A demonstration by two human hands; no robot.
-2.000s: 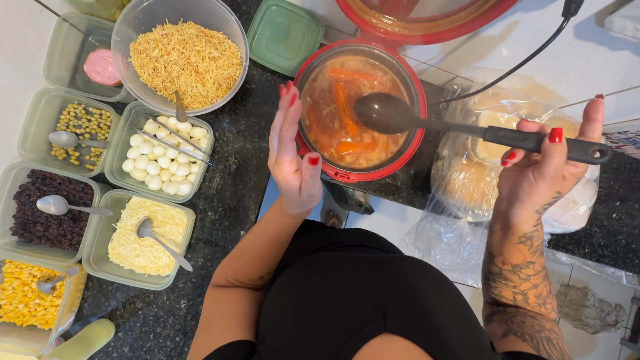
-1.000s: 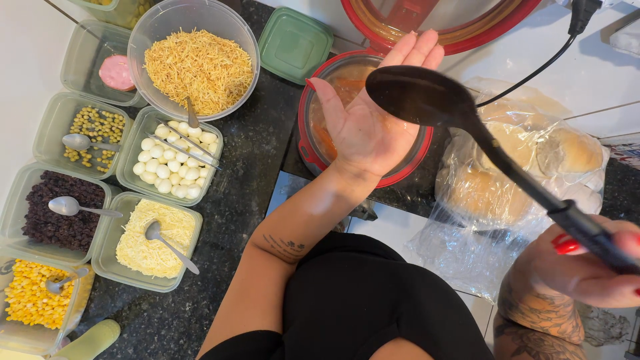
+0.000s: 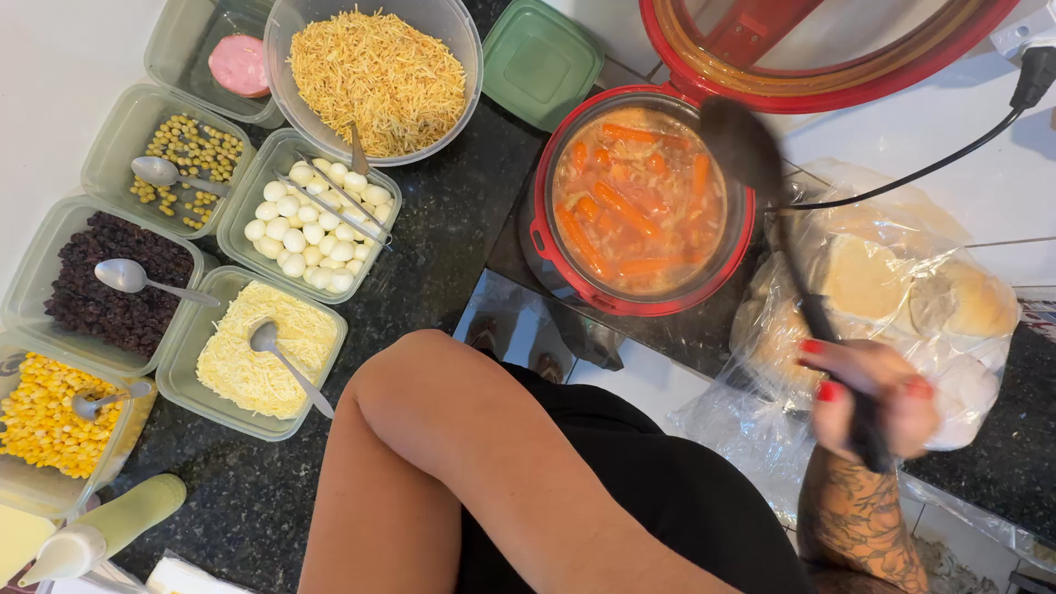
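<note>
My right hand (image 3: 876, 402) is closed around the handle of a black ladle (image 3: 747, 153), blurred, its bowl held above the right rim of a red-rimmed electric cooker (image 3: 544, 177). Sausages (image 3: 623, 208) lie in a steaming orange-red sauce in the cooker. My left arm is bent across the lower middle of the view, and its hand is out of sight. Left of the cooker stand a bowl of shoestring potatoes (image 3: 381, 78) and tubs of quail eggs (image 3: 309, 233) with tongs, grated cheese (image 3: 247, 342), raisins (image 3: 103, 301), peas (image 3: 175, 140) and corn (image 3: 62, 412).
Bread rolls in a clear plastic bag (image 3: 874, 289) lie right of the cooker, beneath the ladle. The cooker's open glass lid (image 3: 813, 37) and a black power cord (image 3: 928, 163) are behind. A green lid (image 3: 542, 62) and a squeeze bottle (image 3: 124, 524) rest on the dark counter.
My left hand, over the cooker a second ago, has left the view, and its forearm is now folded. The ladle has turned more upright in my right hand. The sauce and sausages are uncovered to view.
</note>
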